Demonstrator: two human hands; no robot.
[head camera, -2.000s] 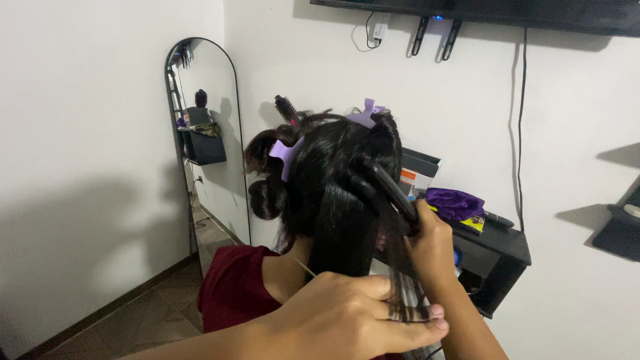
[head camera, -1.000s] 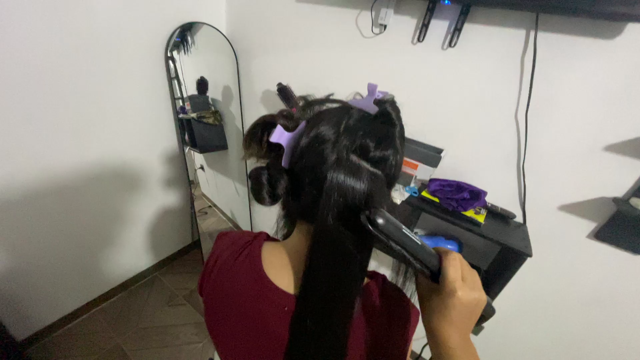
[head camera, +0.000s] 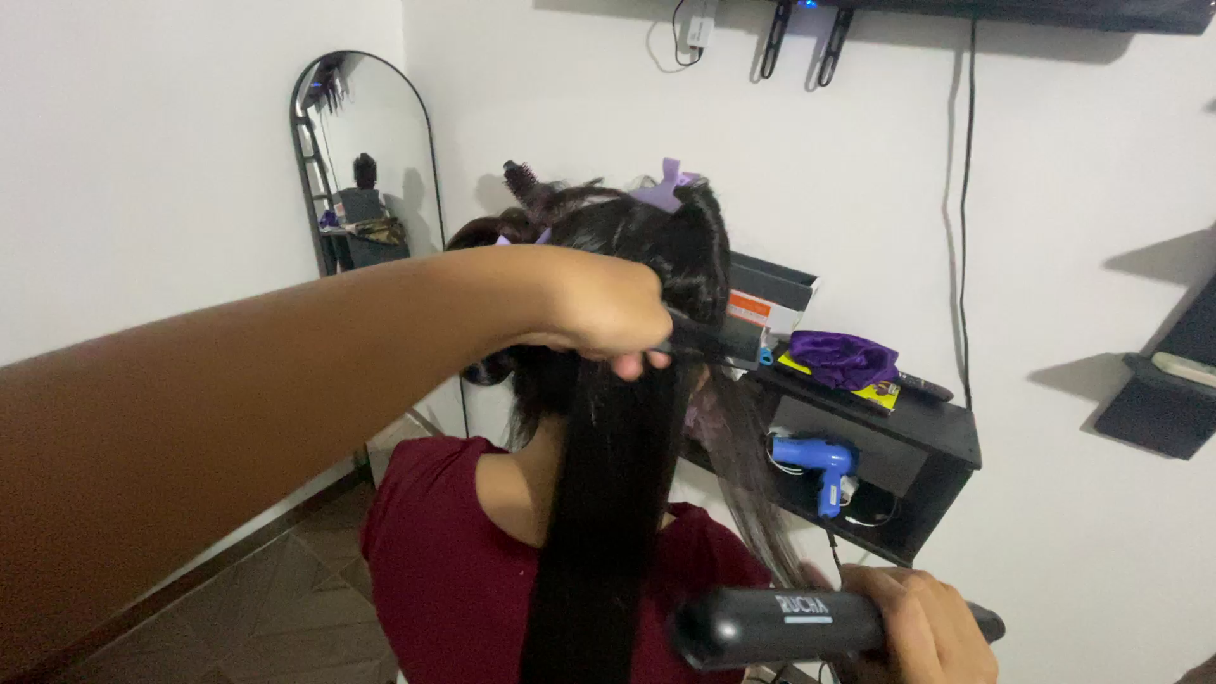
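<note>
A seated person in a dark red shirt (head camera: 446, 570) has their back to me, with long dark hair (head camera: 608, 494) hanging down it. My left hand (head camera: 608, 309) reaches across the back of the head, closed on a black comb (head camera: 717, 342) whose far end lies at the hair on the right. Low at the right, my right hand (head camera: 926, 617) grips a black hair straightener (head camera: 788, 622), beside the ends of a thin lock of hair. Purple hair clips (head camera: 670, 185) pin up sections on top. A round brush (head camera: 522, 180) sticks out at the crown.
A black wall shelf (head camera: 950, 437) holds a purple cloth (head camera: 841, 359), a box (head camera: 784, 285) and a blue hair dryer (head camera: 822, 461). An arched mirror (head camera: 389, 123) leans at the left. A television (head camera: 1045, 11) hangs above, its cable running down the wall. Another dark shelf (head camera: 1154, 408) is at the right.
My left hand, out of view one second ago, now holds the comb at the head. My right hand has moved down with the straightener, away from the hair near the head.
</note>
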